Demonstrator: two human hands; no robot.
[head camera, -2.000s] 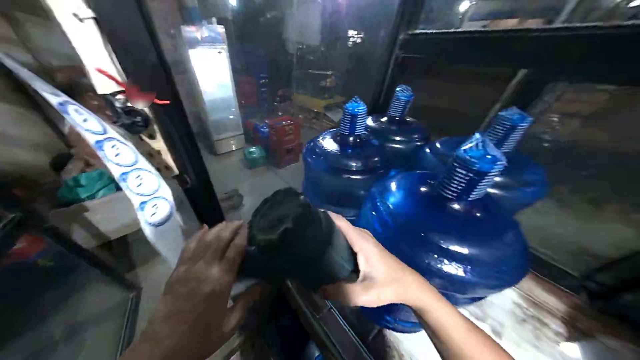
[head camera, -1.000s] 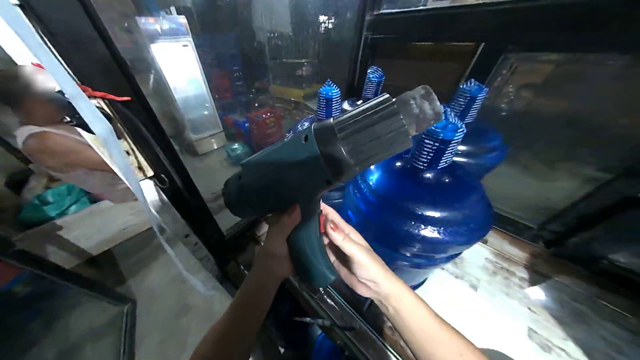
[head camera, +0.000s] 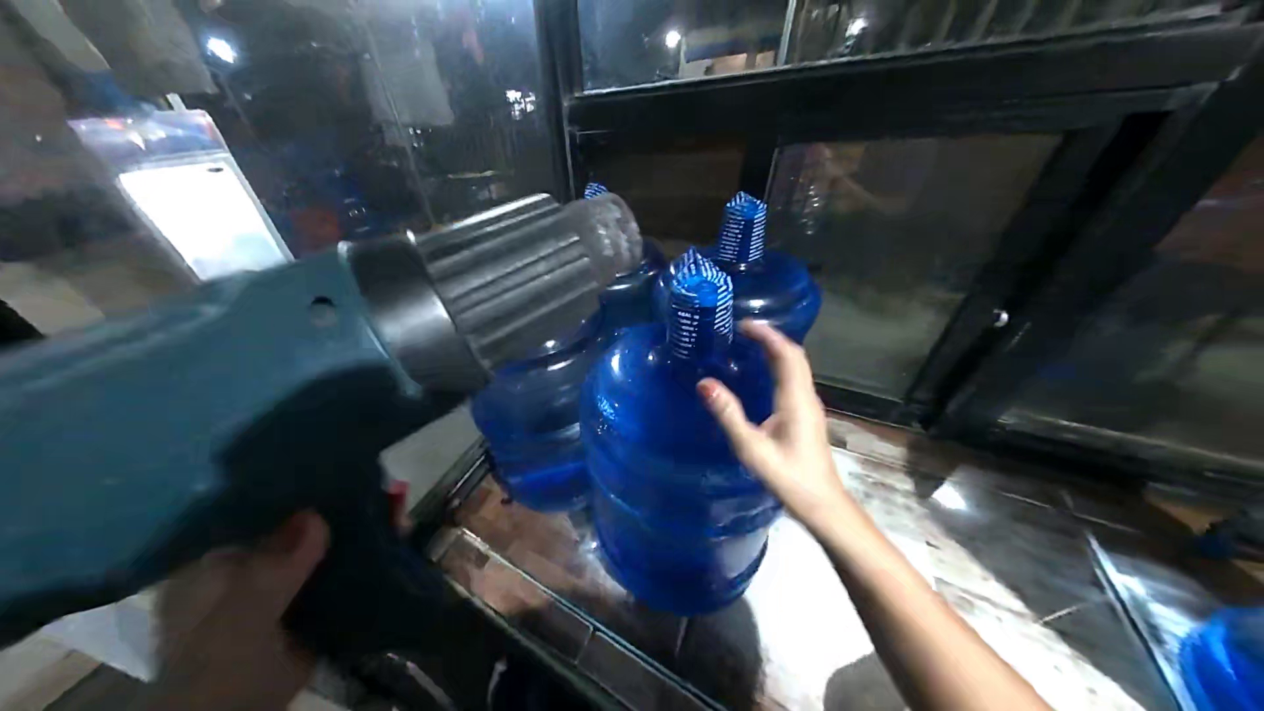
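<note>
My left hand (head camera: 242, 602) grips the handle of a dark green heat gun (head camera: 197, 395), which fills the left side of the view. Its ribbed grey nozzle (head camera: 523, 281) points right, towards the necks of the blue bottles. My right hand (head camera: 785, 425) holds nothing; its thumb and fingers are spread beside the neck of the nearest large blue water bottle (head camera: 681, 474). A printed plastic seal (head camera: 699, 306) covers that neck. Another sealed bottle (head camera: 780, 286) stands behind it, and more stand to the left, partly hidden by the nozzle.
Black-framed glass panels (head camera: 908, 247) rise behind the bottles. The bottles stand on a tiled surface (head camera: 612, 632) with a raised edge at the left. A lit upright cooler (head camera: 202, 212) is beyond the glass, and part of another blue object (head camera: 1224, 657) shows at the lower right.
The heat gun, earlier between both hands, is now in my left hand alone, close to the camera. My right hand has left it and moved to the nearest bottle's neck. The view has shifted nearer the bottles.
</note>
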